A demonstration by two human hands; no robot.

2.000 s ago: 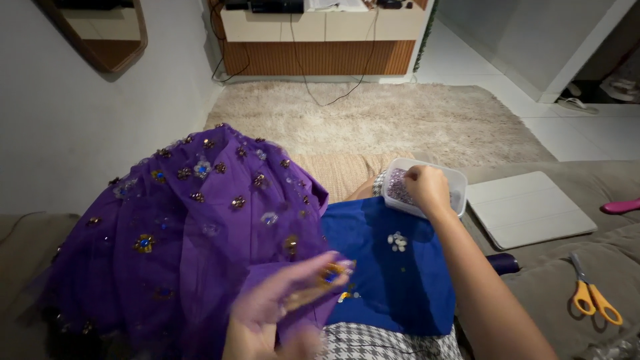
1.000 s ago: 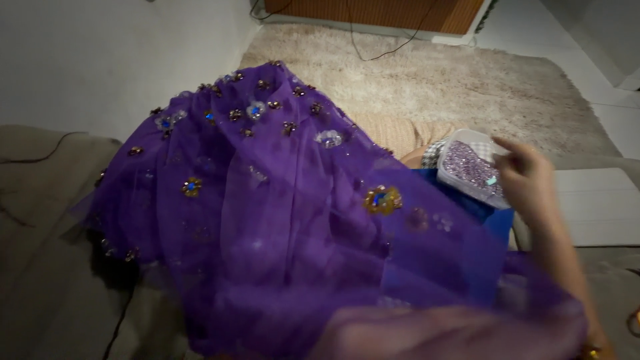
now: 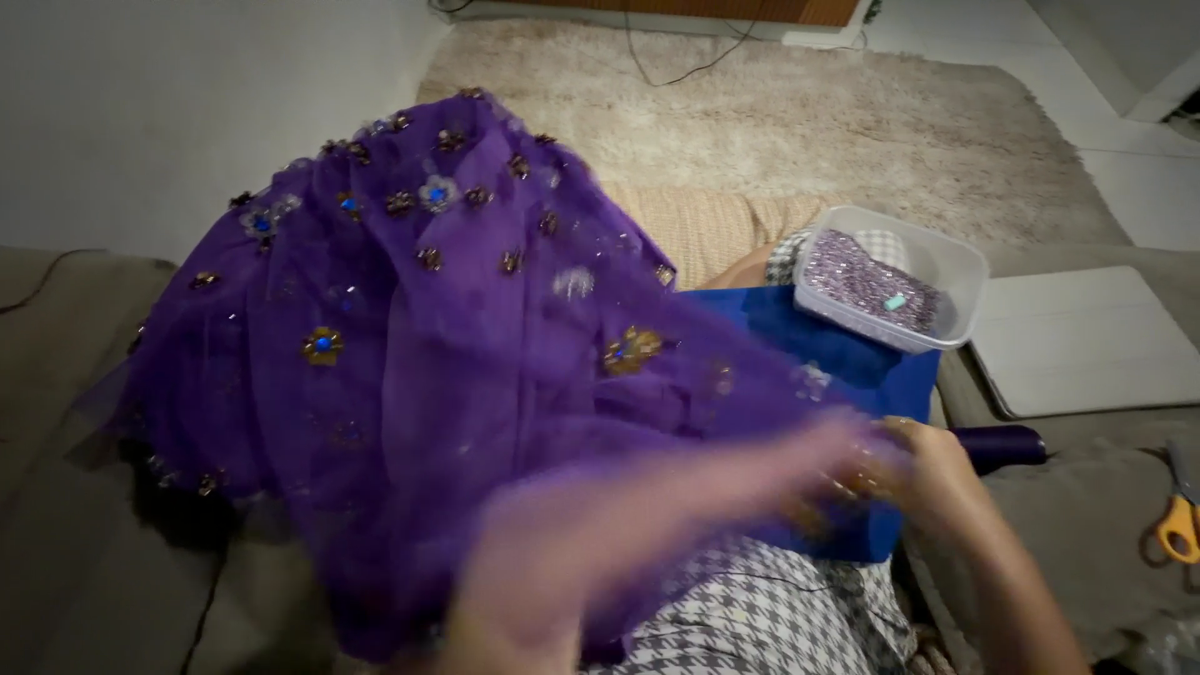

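Note:
Purple tulle fabric [image 3: 450, 375] with bead flowers spreads over the left and middle of the view. My left hand [image 3: 825, 459] is blurred and partly under the tulle, so its fingers cannot be made out. Close beside it, my right hand [image 3: 923, 459] has its fingers bent at the edge of the tulle, near a blurred gold ornament; its grip is unclear. Beneath them lies a blue cloth [image 3: 844, 375]. A clear plastic container [image 3: 970, 300] of small lilac beads, with a pale green piece on top, rests at the cloth's far right corner.
A dark purple cylinder [image 3: 1003, 447] lies right of my right hand. Further right on the sofa [image 3: 1078, 497] are a flat pale-covered object [image 3: 1092, 342] and orange-handled scissors [image 3: 1177, 530]. Houndstooth fabric [image 3: 759, 609] covers my lap. A beige rug [image 3: 797, 122] lies beyond.
My right hand has come away from the bead container, down toward my left hand. The purple tulle now covers much of the blue cloth, including where the white pieces lay. The view has shifted.

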